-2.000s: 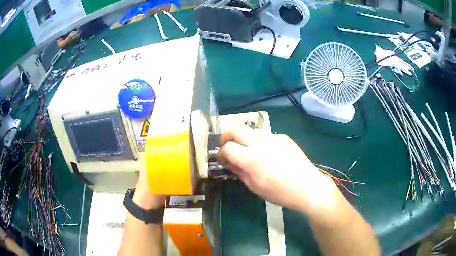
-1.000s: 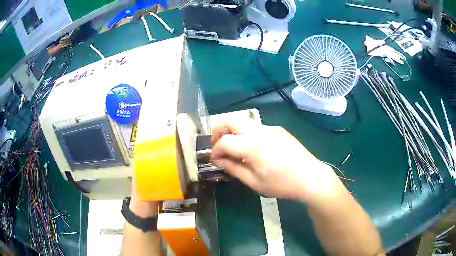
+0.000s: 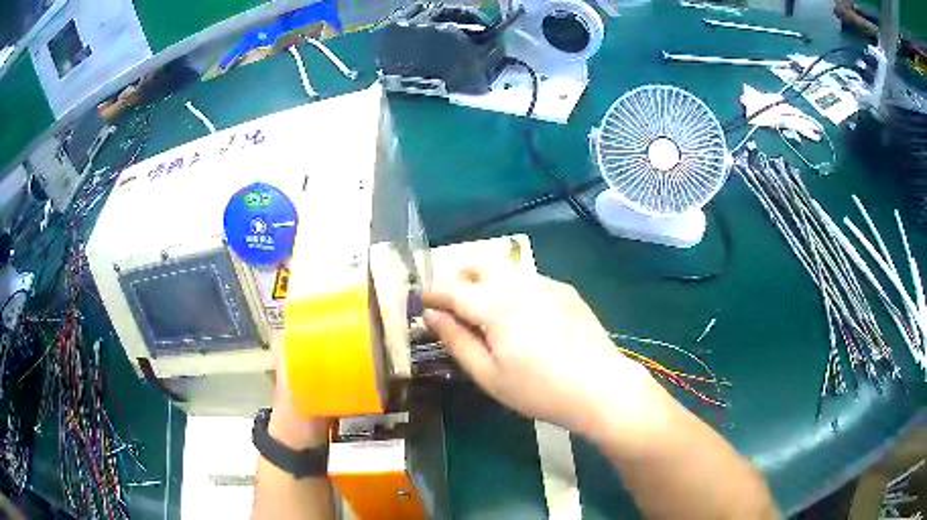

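Observation:
The cream taping machine (image 3: pixel 244 173) stands in front of me with an orange guard (image 3: pixel 333 355) above a second orange block (image 3: pixel 376 493). My right hand (image 3: pixel 518 335) is at the metal parts right of the guard, thumb and fingertips together at a small dark part; what they pinch is unclear. Thin orange, red and white wires (image 3: pixel 676 374) stick out beyond my right wrist. My left hand (image 3: pixel 297 401) is mostly hidden behind the upper orange guard; only the wrist with a dark band and a bit of the hand show, so its fingers cannot be seen.
A white desk fan (image 3: pixel 663 152) stands behind right. Taped harnesses (image 3: pixel 813 254) and white tubes (image 3: pixel 894 264) lie at the right. A tangled wire pile (image 3: pixel 86 427) lies at the left. Another machine (image 3: pixel 569 51) stands at the back. A carton (image 3: pixel 900 488) is at the lower right.
The view has shifted slightly. My right hand has stayed right of the guard, its fingers shifting at the metal parts. The coloured wires past my right wrist show more than one second ago.

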